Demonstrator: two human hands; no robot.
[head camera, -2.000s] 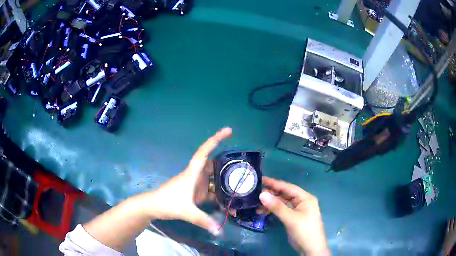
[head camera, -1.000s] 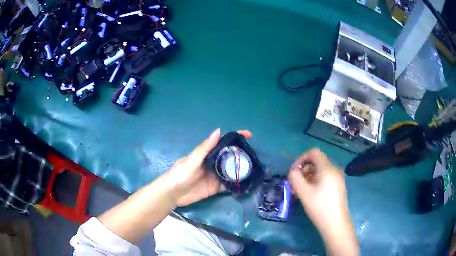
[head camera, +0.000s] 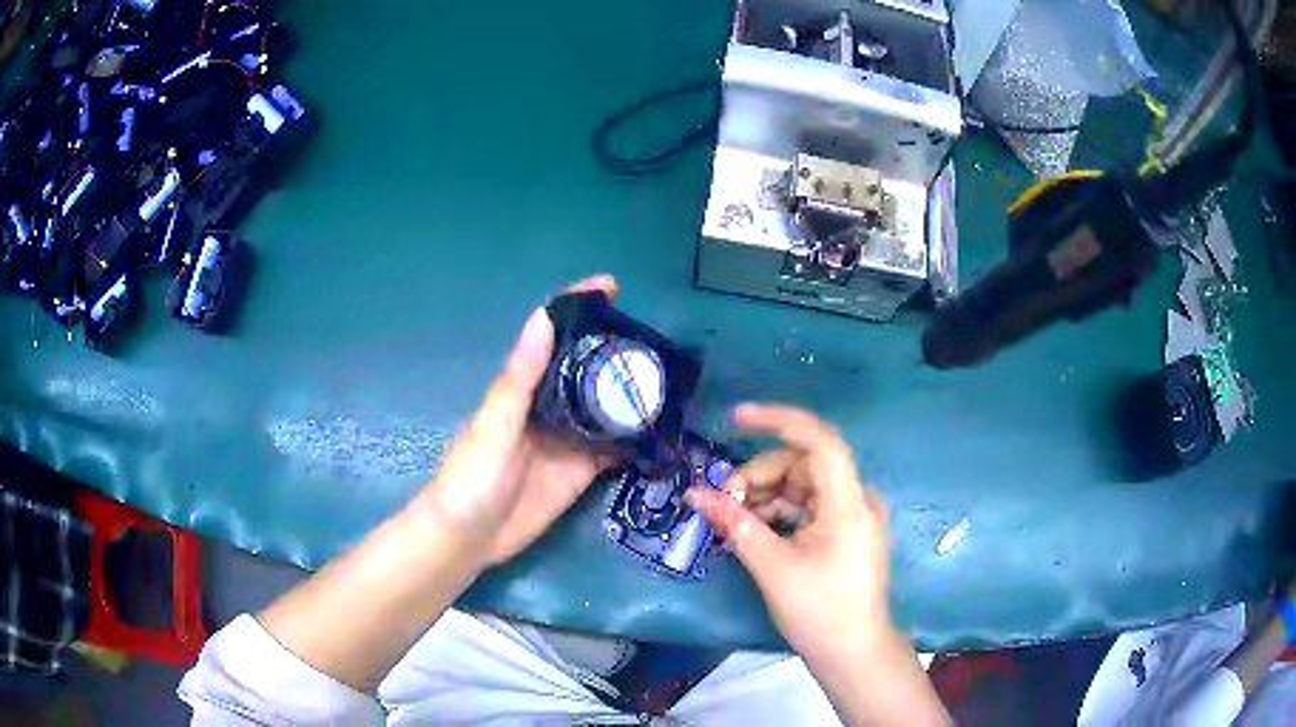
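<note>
My left hand (head camera: 519, 447) holds a black speaker housing (head camera: 569, 372) with a round silver-white driver back (head camera: 625, 388) facing up. Below it an inner chassis (head camera: 643, 514) with a blue-violet battery cell (head camera: 688, 541) lies on the green mat, partly hidden by the housing and fingers. My right hand (head camera: 796, 518) is at the chassis's right edge, thumb and fingers close together near a small white spot, perhaps a connector. Whether it grips a lead there is too small to tell.
A silver-white screw feeder (head camera: 824, 185) stands ahead, with a looped black cable (head camera: 647, 131) at its left. A black power screwdriver (head camera: 1045, 270) is at right. Part-assembled units (head camera: 128, 171) are heaped far left. A separate speaker unit (head camera: 1190, 409) lies right. Another person's sleeve shows lower right.
My right hand was on the housing, then moved off it to the right and is now at the chassis. My left hand took over the housing and tilted it. The camera view has shifted.
</note>
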